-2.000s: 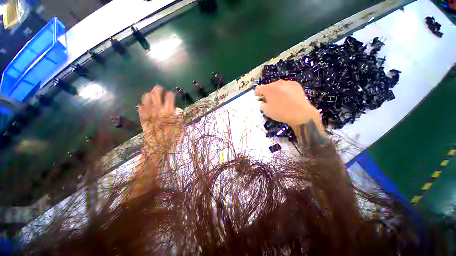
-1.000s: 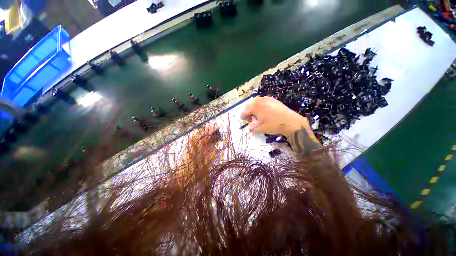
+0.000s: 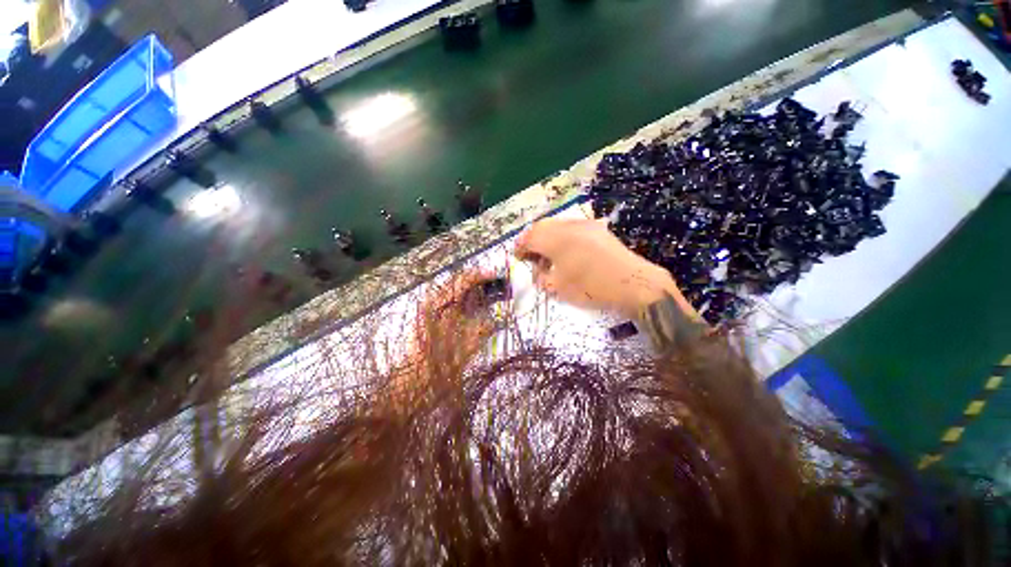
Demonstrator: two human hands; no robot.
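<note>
My left hand (image 3: 449,321) is over the white tabletop, largely veiled by hair, with a black unit (image 3: 488,290) at its fingertips. My right hand (image 3: 588,264) is just to the right of it, fingers curled down and close to the left fingertips; whether it holds a part is hidden. The wide parts pile (image 3: 765,194) of glossy black parts lies to the right, beyond my right wrist. One small black part (image 3: 623,330) lies on the white top below my right hand.
The green conveyor belt (image 3: 499,111) runs beyond the pale side rail (image 3: 554,191), with upright black units (image 3: 396,225) along its near edge and more along the far edge. Blue plastic bins (image 3: 100,122) are at upper left. A small black cluster (image 3: 970,81) is at the table's far end. Hair covers the lower view.
My left hand has come from over the belt's edge to the white top. My right hand has left the pile and moved left, beside it. The view has shifted slightly.
</note>
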